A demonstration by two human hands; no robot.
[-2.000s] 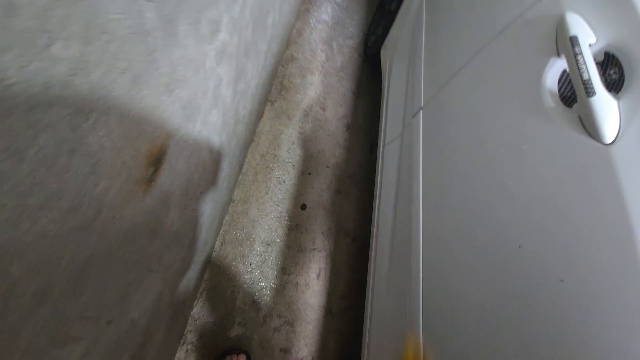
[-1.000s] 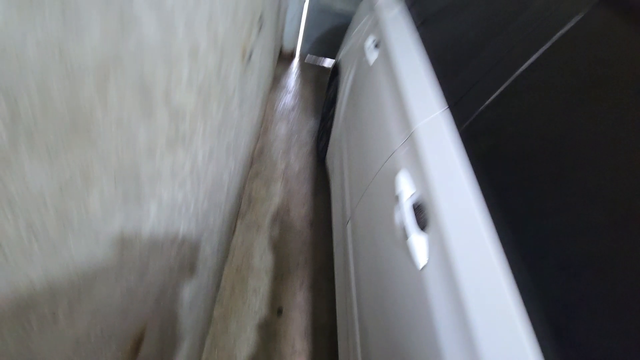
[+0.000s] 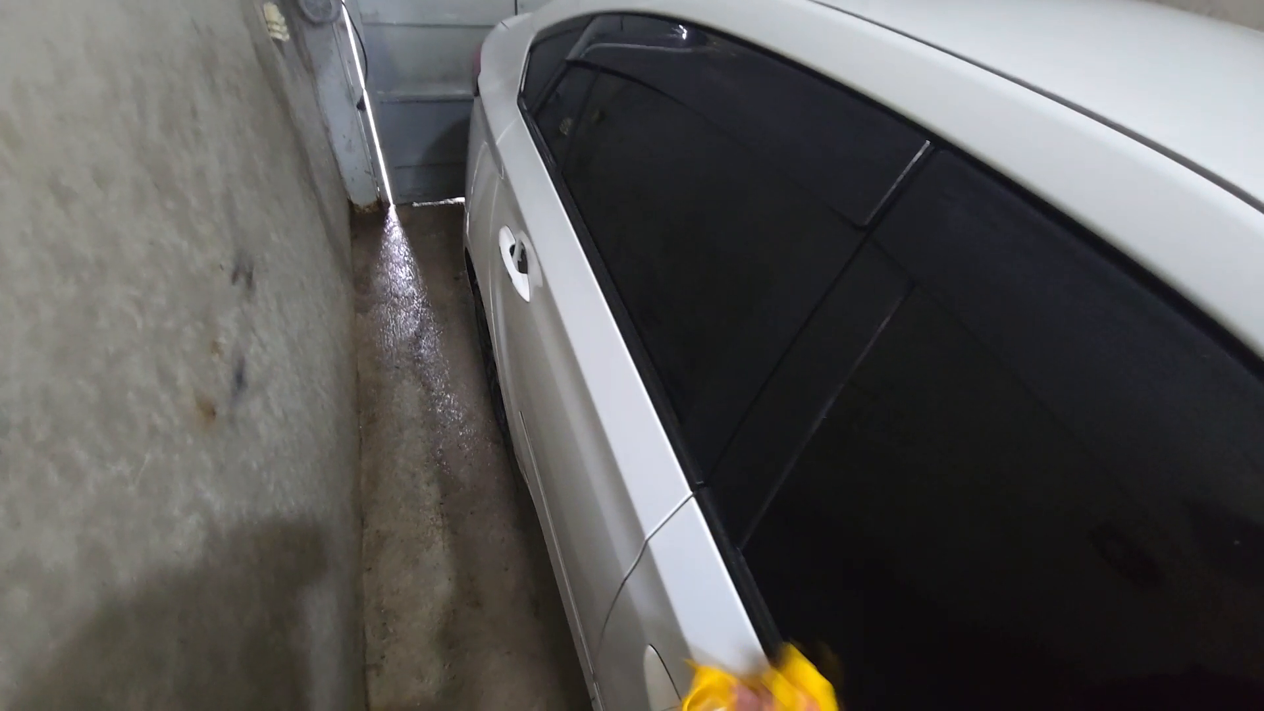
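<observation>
A yellow cloth is at the bottom edge of the head view, against the white car door just below the dark side window. Fingers of one hand, apparently my right hand, show among its folds; they are blurred and mostly cut off by the frame. Part of a white door handle lies just left of the cloth. Farther along the car is the rear door handle. My left hand is out of the frame.
A rough concrete wall runs along the left. Between it and the car lies a narrow concrete floor strip. A grey metal door stands at the far end, with light entering along its edge. The car's roof is at upper right.
The view has swung up from the floor and lower door to the windows and roof. The yellow cloth with fingers now shows at the bottom; one second ago it was not in view.
</observation>
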